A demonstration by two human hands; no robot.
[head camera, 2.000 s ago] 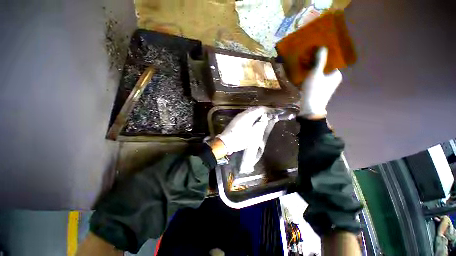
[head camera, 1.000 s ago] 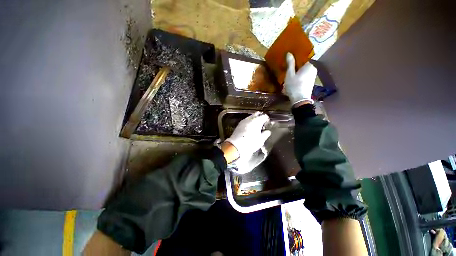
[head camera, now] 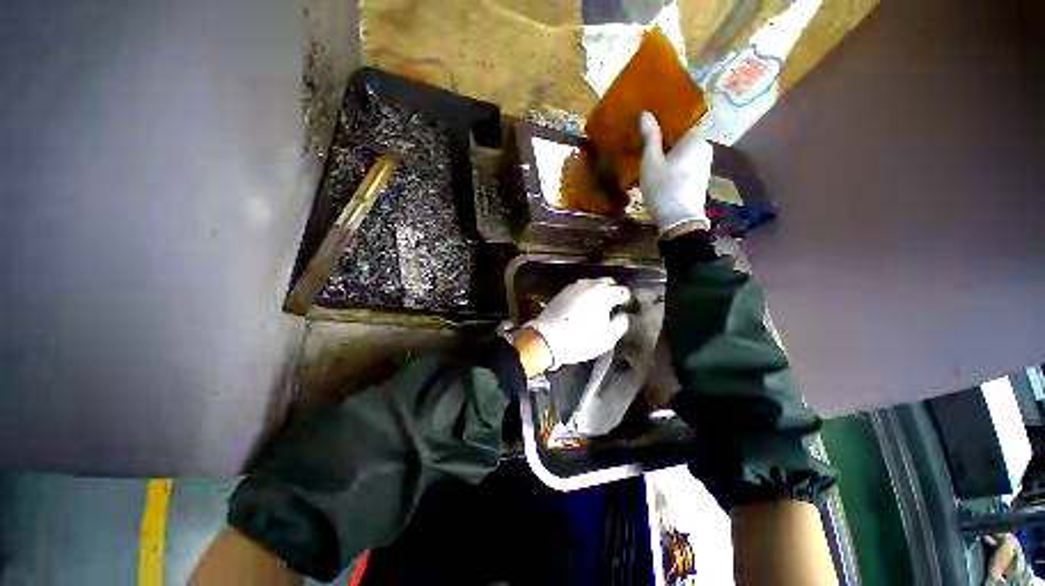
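My right hand [head camera: 676, 172], in a white glove, holds the orange sheet [head camera: 645, 101] over the right part of the solder pot [head camera: 552, 166]. The pot's bright surface shows to the left of the sheet. What lies under the sheet is hidden. My left hand [head camera: 584, 323], also in a white glove, is over the near tray [head camera: 587, 475]. A limp white cloth [head camera: 613, 395] lies in the tray below and right of my left hand. Its fingers are curled near the cloth; whether they grip it is unclear. Copper-coloured bits [head camera: 558, 426] lie in the tray.
The black dross tray [head camera: 307, 254] with grey flakes is left of the pot. A brassy strip [head camera: 342, 235] rests across it. Cardboard [head camera: 458, 46] lies behind. Grey panels stand at both sides. Coils [head camera: 678, 557] and a green conveyor [head camera: 859, 492] are at the lower right. A person's arm shows at the right edge.
My right hand and the orange sheet have moved left and lower over the pot. My left hand has moved off the cloth's upper part, and more of the cloth shows spread in the near tray.
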